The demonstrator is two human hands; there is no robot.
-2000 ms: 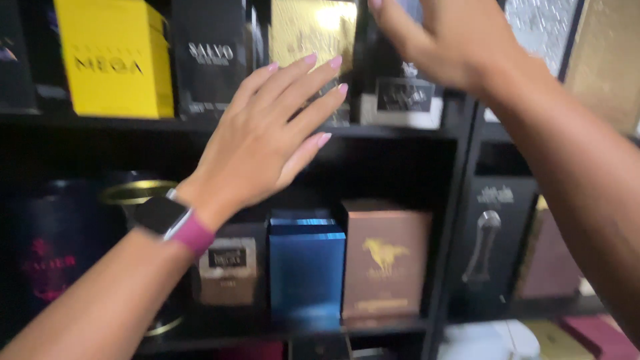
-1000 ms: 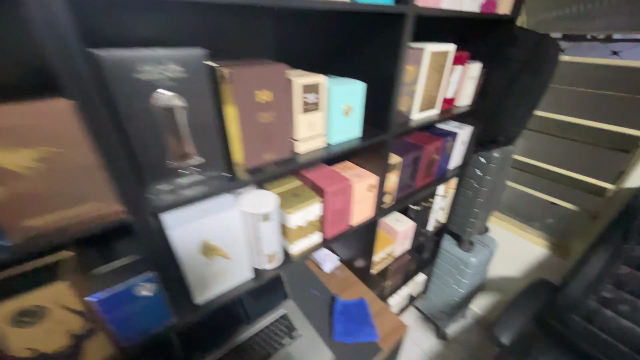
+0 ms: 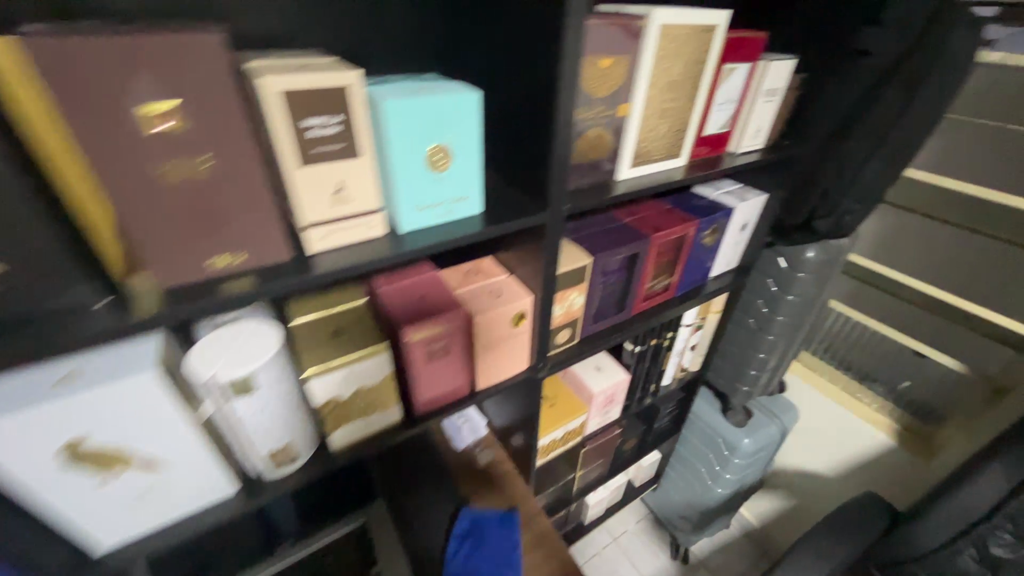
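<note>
Neither of my hands shows in the head view now, so what they hold cannot be seen. Before me stands a black shelving unit [image 3: 556,160] with boxed goods, somewhat blurred. A brown box [image 3: 172,160], a cream box [image 3: 328,144] and a turquoise box [image 3: 432,152] stand on an upper shelf at left. Below them are a white box with a gold emblem [image 3: 112,448], a white cylinder [image 3: 252,400], a gold and white box [image 3: 344,368], a dark pink box [image 3: 428,344] and a peach box [image 3: 496,328]. A white-framed box [image 3: 674,96] stands at upper right.
A blue cloth-like thing [image 3: 484,544] lies by a brown wooden surface [image 3: 512,480] at bottom centre. A grey-blue suitcase [image 3: 712,464] stands on the tiled floor, a dark ribbed suitcase [image 3: 780,320] behind it. A black chair [image 3: 920,512] is at lower right.
Both hands, raised at the upper shelf two seconds ago, have gone out of view. The view has swung far to the right along the shelves.
</note>
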